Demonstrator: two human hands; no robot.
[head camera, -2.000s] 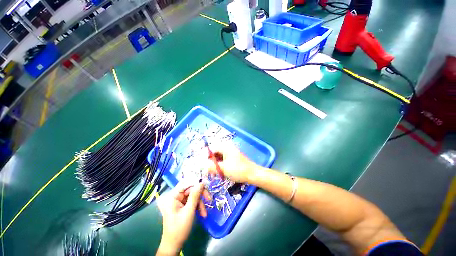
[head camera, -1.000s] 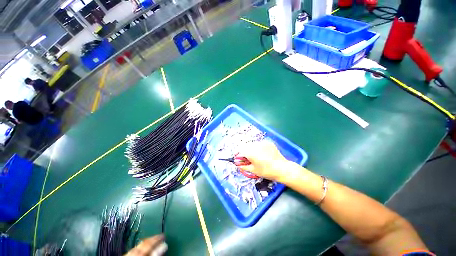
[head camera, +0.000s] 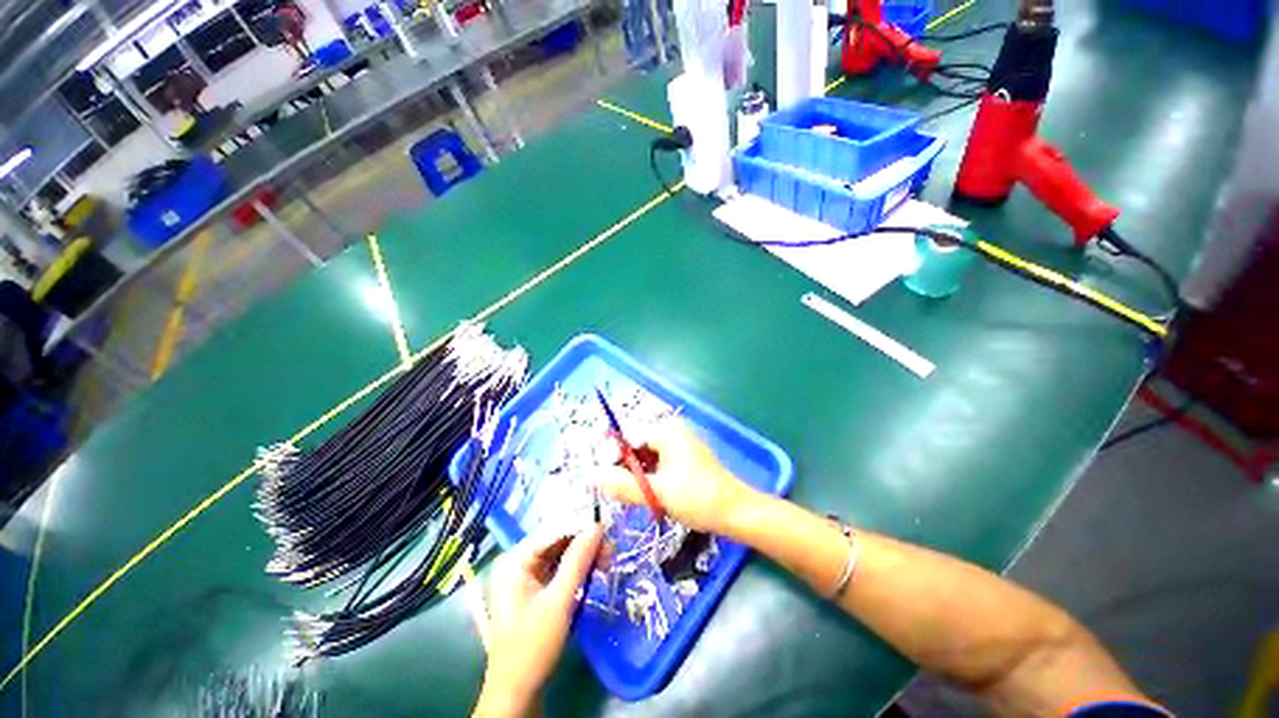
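My right hand (head camera: 666, 477) is closed around red-handled cutters (head camera: 643, 478) over the blue tray (head camera: 767, 470); their dark tip points up and left. My left hand (head camera: 544, 596) is at the tray's near left edge, thumb and fingers pinched on the short dark end of a black cable (head camera: 598, 513). The rest of that cable is hidden by the hand. Small white and silvery pieces (head camera: 648, 596) lie loose in the tray. A thick bundle of black cables (head camera: 379, 470) with whitish ends lies left of the tray, and some of its cables touch the tray's rim.
A second cable bundle (head camera: 253, 694) shows at the lower left edge. A steel ruler or white strip (head camera: 867, 334) lies right of the tray. Behind are stacked blue bins (head camera: 837, 175) on white paper (head camera: 828, 267), a green pot (head camera: 936, 267), a black cord and a red heat gun (head camera: 999, 147).
One second ago my left hand was low at the frame's bottom, away from the tray; now it is beside the right hand with a cable end. The cutters now point more upward.
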